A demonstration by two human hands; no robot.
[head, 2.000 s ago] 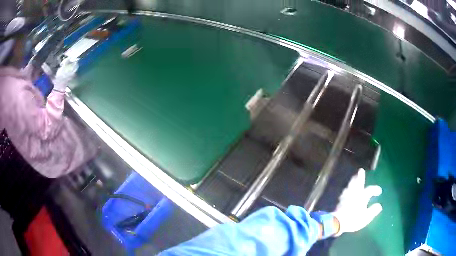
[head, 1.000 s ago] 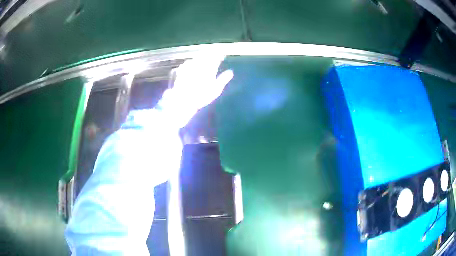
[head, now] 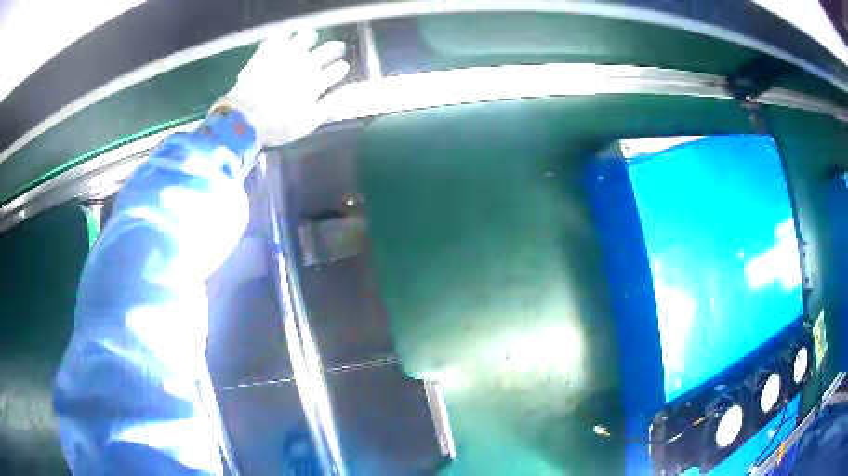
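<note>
My left hand [head: 284, 88], in a white glove with a blue sleeve behind it, is stretched out over the far metal rail at the upper left. Its fingers are spread and it holds nothing. My right hand is not in view. The closed unit enclosure [head: 716, 251], in glossy bright blue film, lies on the green mat at the right, well away from my left hand. Three pale round cooling fans [head: 729, 426] sit in a black row across its near end.
Steel conveyor rollers [head: 299, 344] run front to back beside my sleeve, over a dark gap. The green mat [head: 483, 242] lies between them and the unit. The far metal rail [head: 521, 82] crosses the top. Part of another blue thing [head: 840, 209] shows at the right edge.
My left hand has moved forward and left, over the far rail. The view has shifted, and the blue unit now shows more fully. The coworker seen at the left earlier is out of view.
</note>
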